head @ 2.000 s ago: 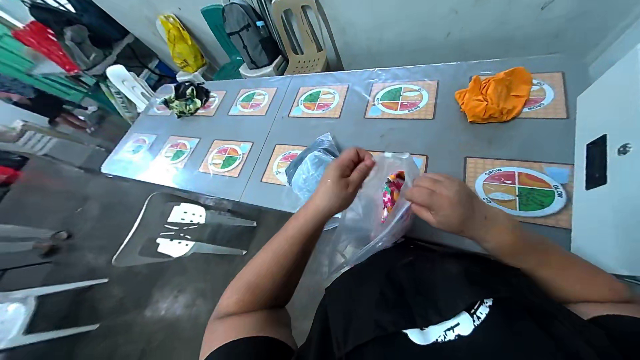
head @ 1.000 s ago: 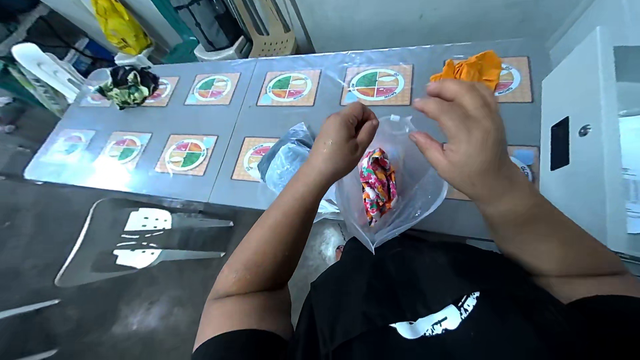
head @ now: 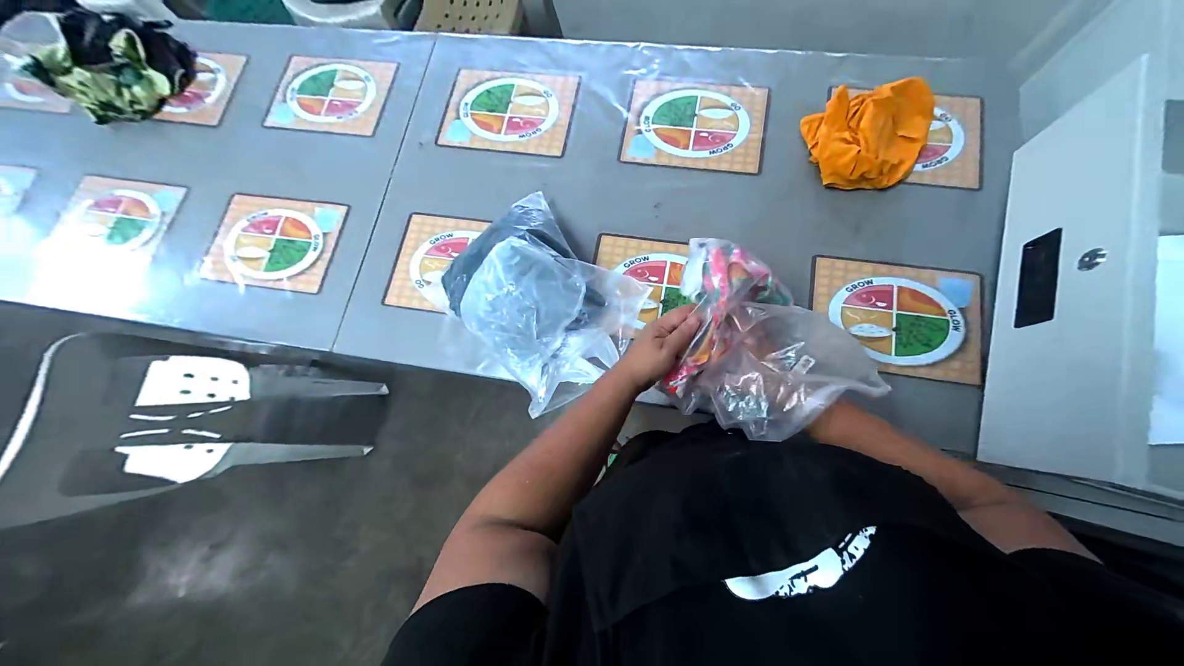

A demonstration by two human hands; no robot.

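Observation:
My left hand [head: 668, 344] grips a clear plastic bag [head: 795, 365] together with a bunched, multicoloured patterned cloth [head: 726, 277] at the table's near edge. Behind or inside the loose part of the bag is my right hand [head: 772, 370], blurred by the plastic, so its fingers and hold cannot be made out. Just left of my left hand lies another clear plastic bag [head: 523, 287] with dark and pale blue contents. A crumpled orange cloth [head: 865, 134] rests at the far right, partly over a printed placemat [head: 945, 139].
Printed placemats with plate pictures [head: 694, 125] are set in two rows on the grey table [head: 592, 208]. A dark and green patterned cloth [head: 111, 69] lies at the far left. A white metal cabinet door [head: 1064, 277] stands at the right, and a clear chair [head: 213, 416] at the lower left.
The patterned cloth, earlier spread within the upright bag, is now bunched in my left hand. My right hand, seen above the bag a second ago, has moved behind or into the plastic.

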